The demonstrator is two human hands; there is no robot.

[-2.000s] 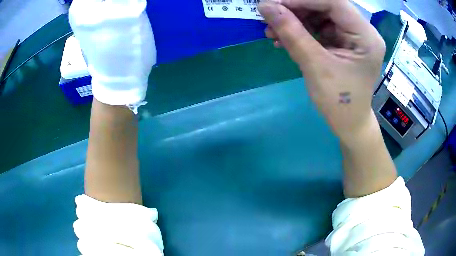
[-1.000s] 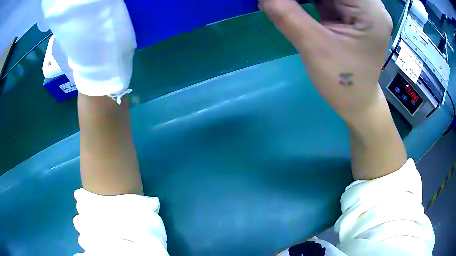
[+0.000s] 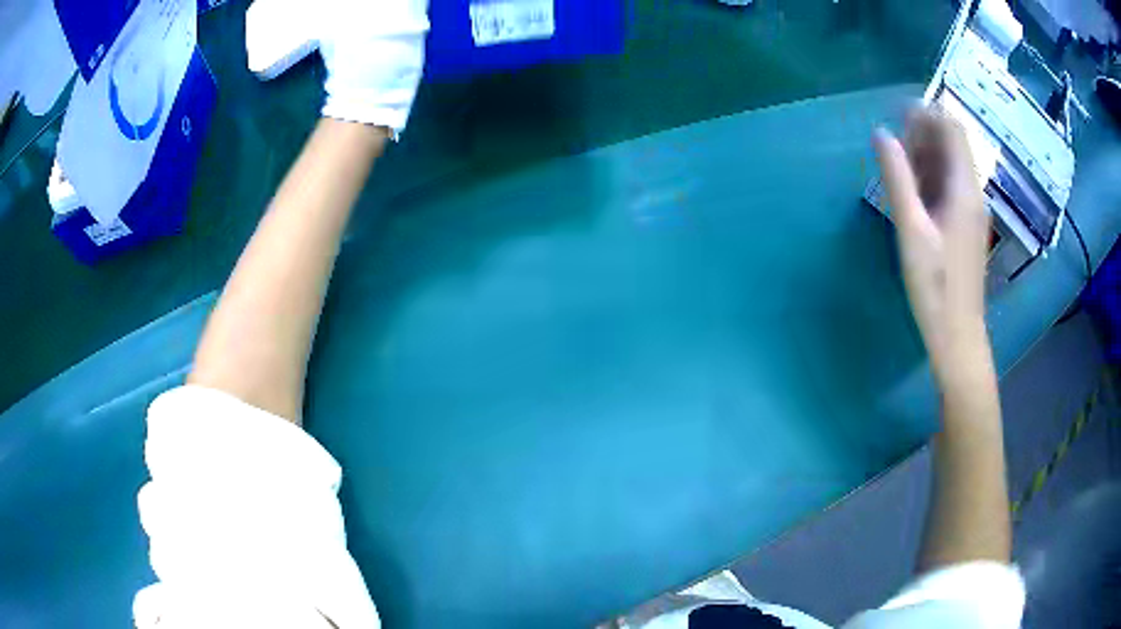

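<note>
My left hand (image 3: pixel 375 55), in a white cloth glove, is at the top edge, which cuts off its fingers. It overlaps the left end of a blue box (image 3: pixel 584 31), also cut off by the top edge; its grip is hidden. A white barcode label (image 3: pixel 514 21) is on the box's near side. My bare right hand (image 3: pixel 937 172) is blurred, thumb and fingers apart, in front of the label dispenser (image 3: pixel 1014 129). No label can be made out in it. The hand hides the dispenser's display.
A white rounded piece (image 3: pixel 280 37), perhaps a router, lies left of the glove. At the far left is a blue and white box (image 3: pixel 166 166) with a blue ring graphic. The teal mat's edge (image 3: pixel 848 489) curves along the right, with grey floor and yellow-black tape beyond.
My right hand has moved from the top centre, right and down to the dispenser. My left hand has shifted right in view. The labelled side of a blue box and the ring-marked box now show.
</note>
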